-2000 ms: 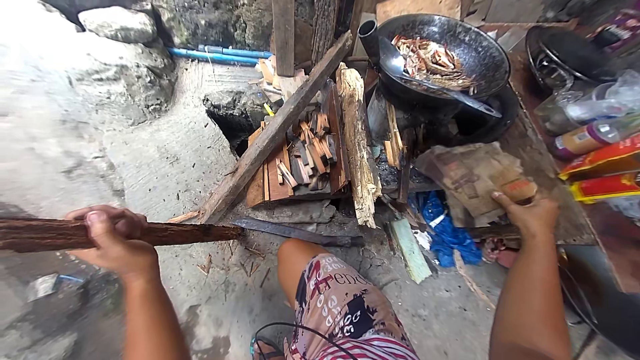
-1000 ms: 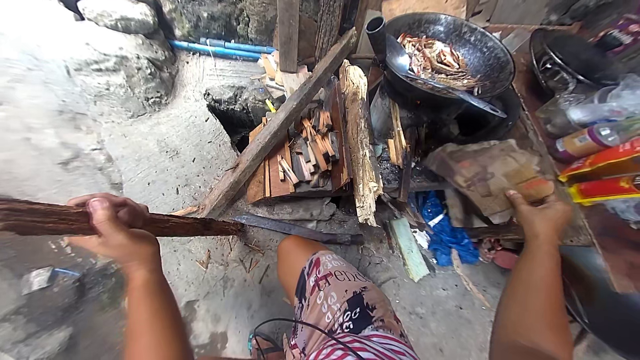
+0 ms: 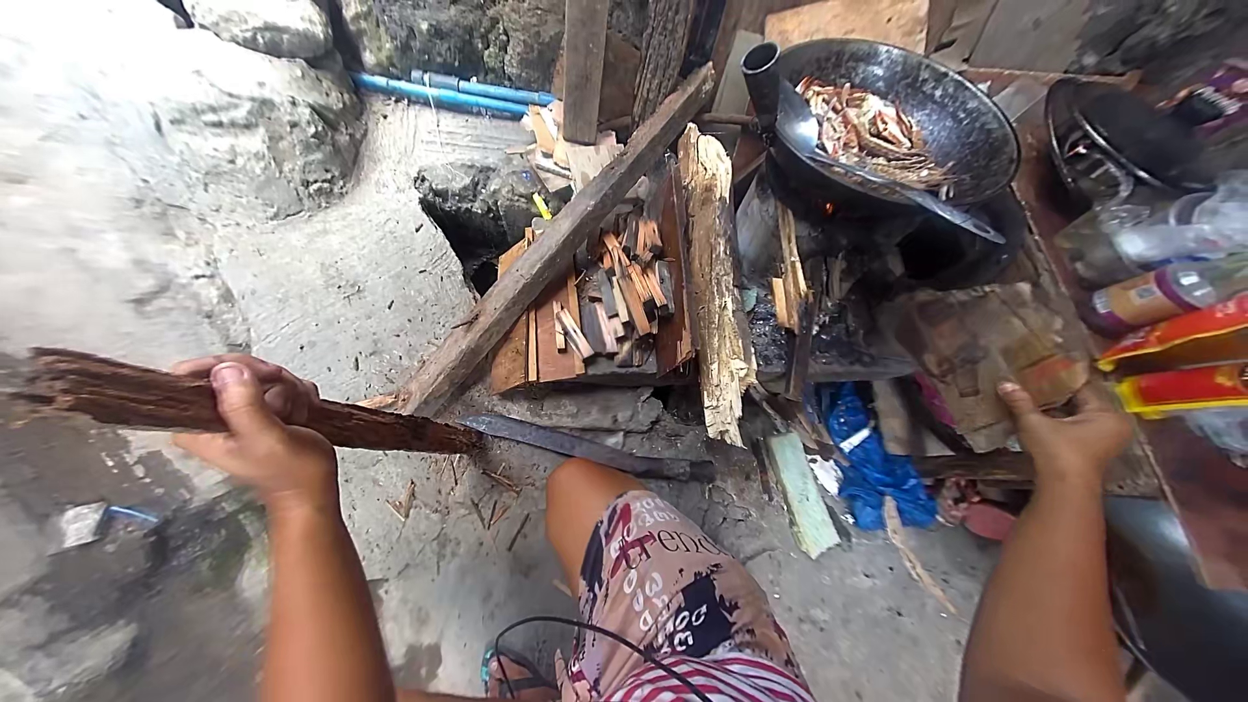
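My left hand [image 3: 258,419] grips a long piece of rough brown wood [image 3: 361,426], whose right end is by the floor near the tip of a machete-like blade [image 3: 585,450]. In my right hand [image 3: 1068,429] is a flat, worn piece of cardboard [image 3: 975,351], held beside the stove opening. Above it stands a black wok [image 3: 985,127] with reddish-brown food [image 3: 868,122] and a metal ladle [image 3: 907,195] in it. A small glow shows under the wok. Small split sticks [image 3: 624,292] lie in a pile left of a pale log [image 3: 712,273].
A long wooden beam [image 3: 556,249] leans diagonally over the stick pile. Blue pipes [image 3: 448,96] run along the rocks. A blue plastic bag [image 3: 877,468] lies below the stove. Bottles and packets [image 3: 1180,341] stand at the right, near a dark lidded pot [image 3: 1121,132].
My right hand, with the cardboard, has shifted slightly at the stove's side. My left hand keeps its grip on the brown wood.
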